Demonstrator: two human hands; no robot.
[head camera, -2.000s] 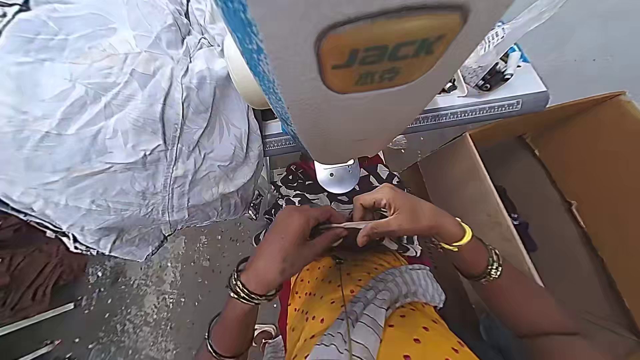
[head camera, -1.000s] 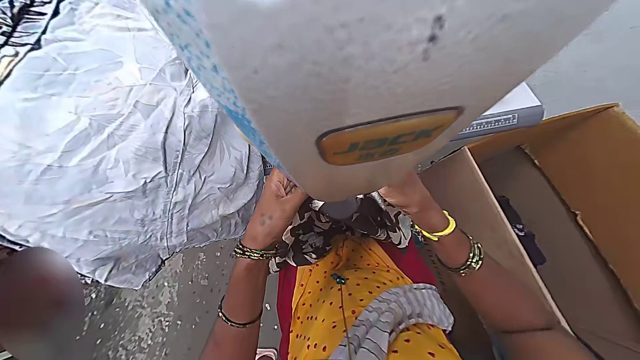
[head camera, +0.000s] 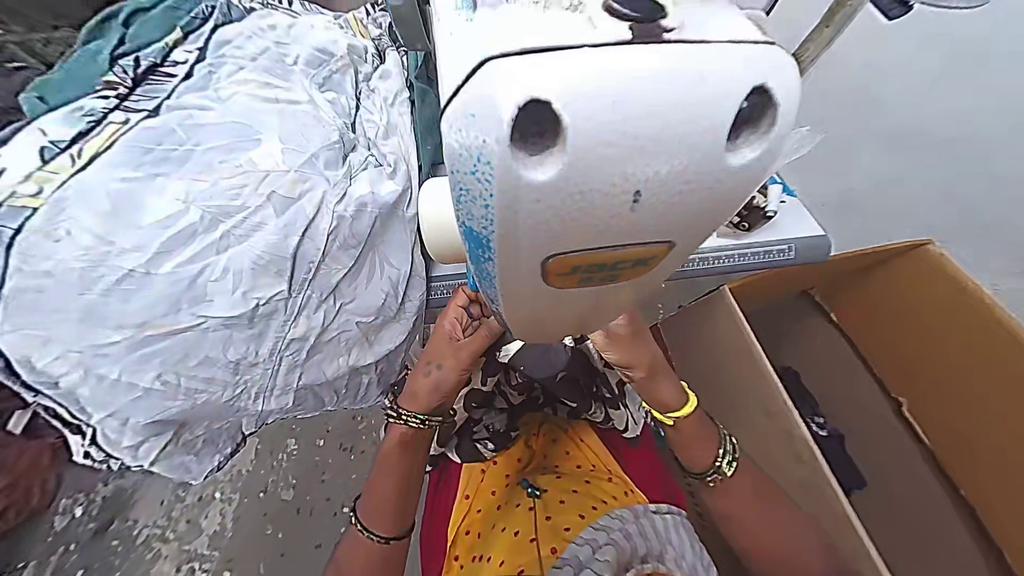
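A white Jack sewing machine head (head camera: 592, 192) fills the upper middle of the view. My left hand (head camera: 462, 336) is at its lower left side, thumb and fingers pinched together beside the machine; what lies between the fingertips cannot be made out. My right hand (head camera: 632, 348) is at the lower right side of the head, its fingertips partly hidden by the machine. Black, white and grey patterned fabric (head camera: 512, 396) hangs between both hands, over the lap in yellow dotted cloth (head camera: 512, 496). Whether the right fingers grip this fabric is unclear.
White lining fabric with dark edging (head camera: 200, 264) is spread at the left. An open cardboard box (head camera: 952, 352) stands at the right with a dark item (head camera: 824, 440) inside. The machine bed with a ruler scale (head camera: 744, 258) shows behind the box. A striped grey cloth (head camera: 640, 544) lies at the bottom.
Two seconds ago both hands were together below the machine head, holding a small pale piece; now they are apart, one on each side of it. The view has shifted.
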